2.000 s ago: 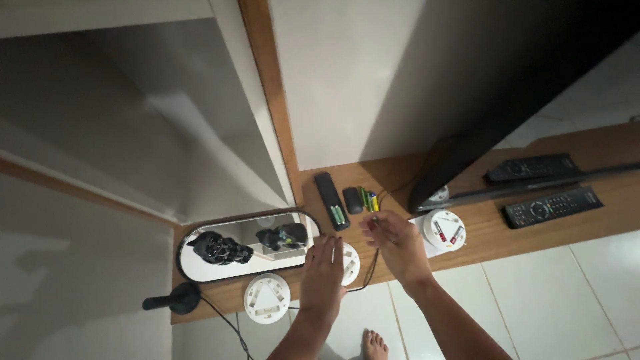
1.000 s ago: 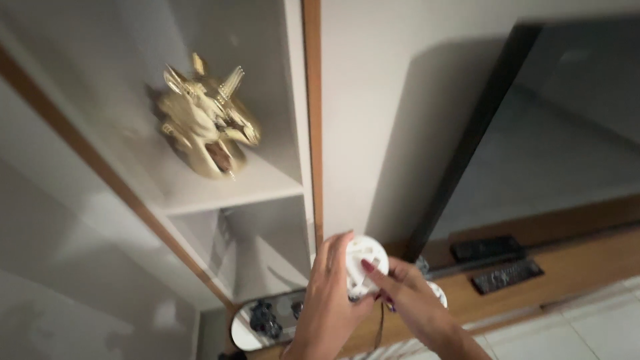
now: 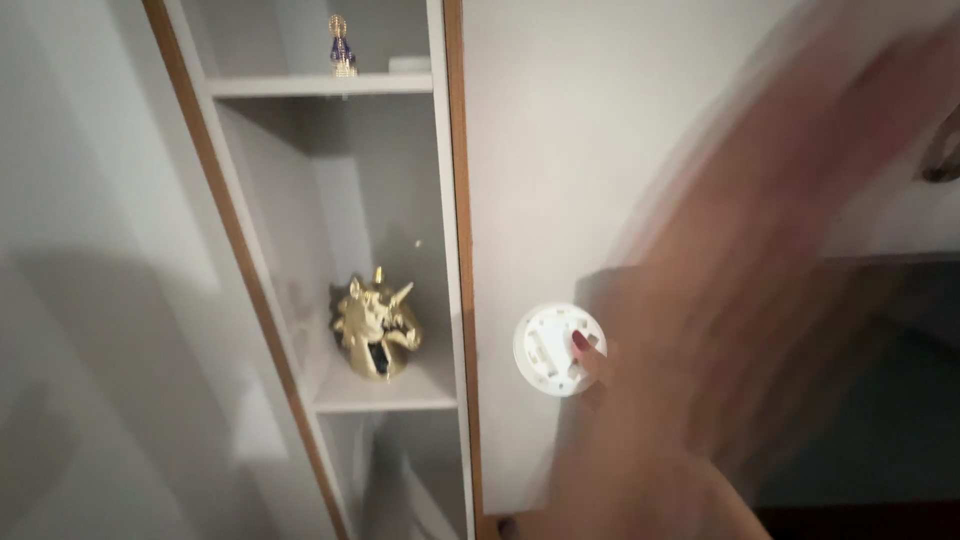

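A round white plastic disc (image 3: 561, 349), with slots and small recesses on its face, is held up before the pale wall. My right hand (image 3: 592, 365) grips its right edge, with the red-nailed thumb on the face; most of that hand is hidden. Large and heavily blurred, what appears to be my left hand (image 3: 750, 247) is raised across the right side of the view, off the disc. Its fingers stretch toward the upper right, and whether they hold anything is unclear.
Left of the disc stands a white shelf unit (image 3: 386, 403) with wooden edging. It holds a gold unicorn-head figure (image 3: 379, 330) and, higher up, a small gold and purple figurine (image 3: 342, 49). A dark television screen (image 3: 862, 420) lies behind the hands at right.
A second ago both hands were on the white disc; now the left is off it and raised to the upper right. The view has tilted up from the wooden surface with the remotes.
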